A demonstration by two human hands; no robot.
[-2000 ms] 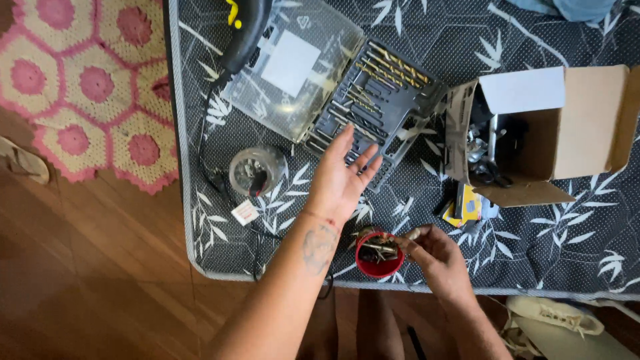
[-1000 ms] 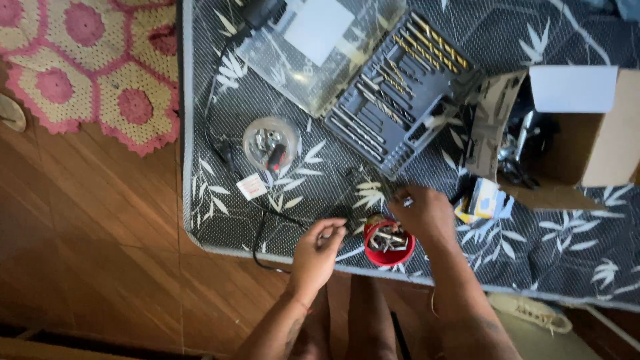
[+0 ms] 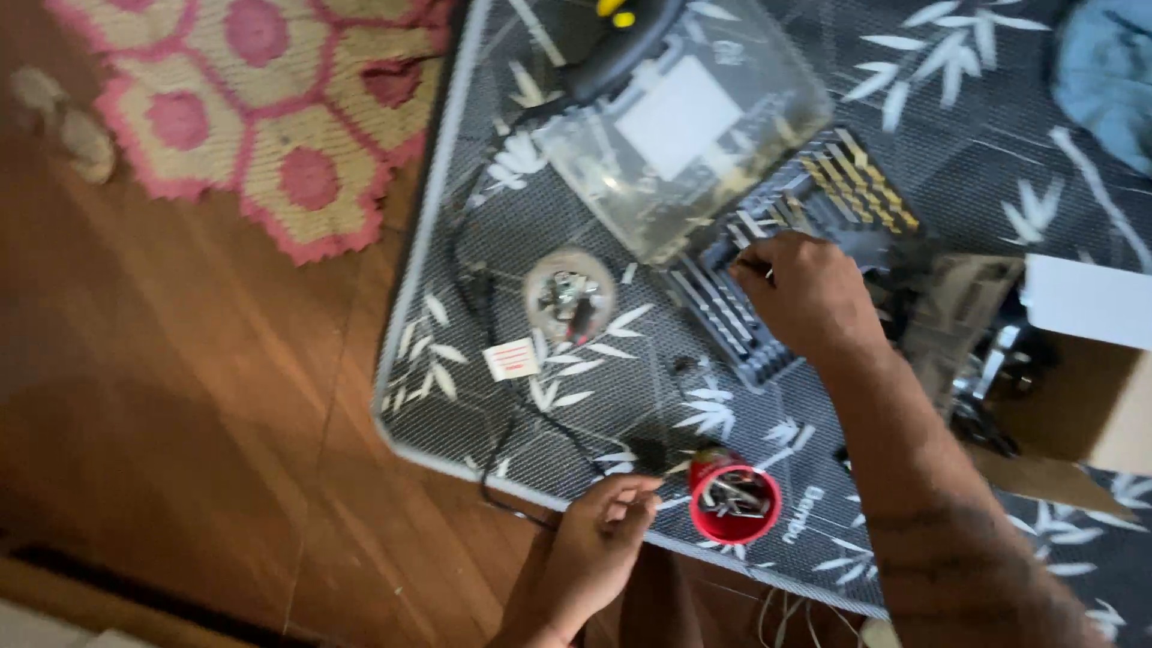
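My right hand is over the drill bit case, its fingertips pinched together at the bits; whether a bit is between them cannot be told. Gold and silver bits lie in rows in the case, whose clear lid is folded back. My left hand hovers by the mattress edge, thumb and fingers curled close together, and blur hides whether it holds something small. Just right of it stands a red cup with metal pieces inside. A clear round container holds small metal parts and a dark and red piece.
An open cardboard box with metal and black items stands at the right. A black cable runs from a dark tool handle past a small white tag. The patterned mattress edge borders a wooden floor with a crocheted rug.
My right hand has moved from the red cup up to the drill bit case. My left hand was over the case two seconds ago and is now left of the cup.
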